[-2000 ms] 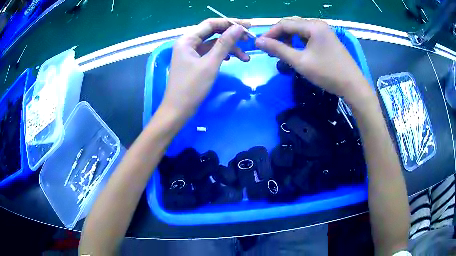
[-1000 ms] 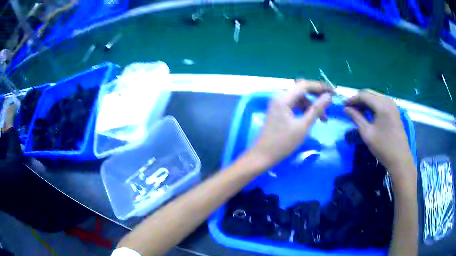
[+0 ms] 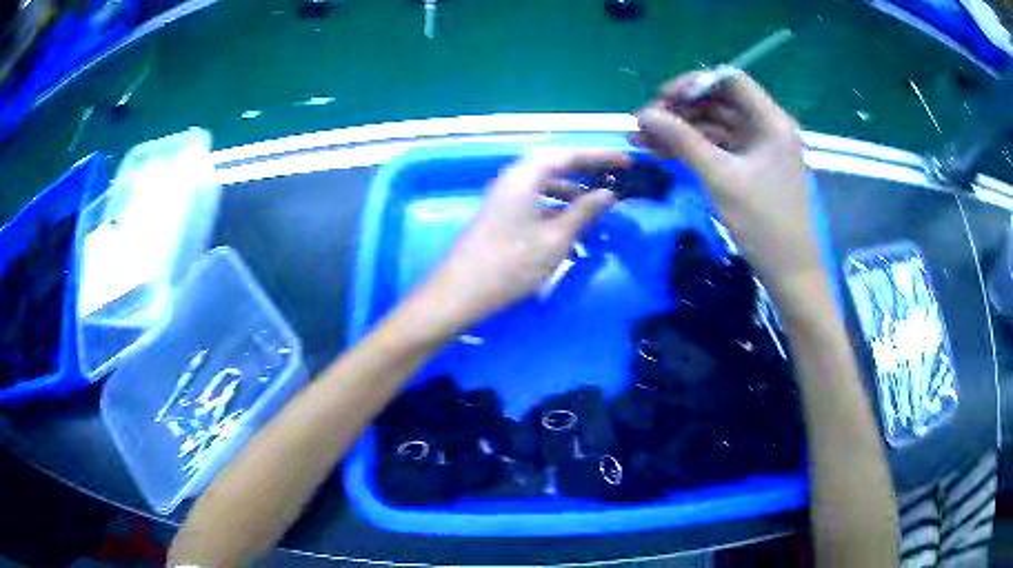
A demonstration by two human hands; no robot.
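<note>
My right hand (image 3: 739, 144) is over the far edge of the large blue tray (image 3: 428, 519), its fingers closed on a pale stick part (image 3: 764, 49) that points up and right over the belt. Whether a black piece is on its lower end is hidden by the fingers. My left hand (image 3: 511, 239) is blurred above the tray, thumb and forefinger apart. A dark piece (image 3: 647, 180) shows at its fingertips; I cannot tell if it is held. Black housings (image 3: 711, 388) are piled along the tray's near and right sides, some with white oval marks.
An open clear box (image 3: 239, 294) with a few pale sticks stands at left, beside a brighter clear box (image 3: 139, 250) and a blue bin (image 3: 33, 288) of black pieces. A small clear tray (image 3: 902, 344) of pale sticks lies at right. The green belt (image 3: 500, 72) runs beyond, carrying scattered pieces.
My hands, together at the fingertips before, are now apart. The right has risen with the stick; the left is lower and further left. The view has swung left, then back.
</note>
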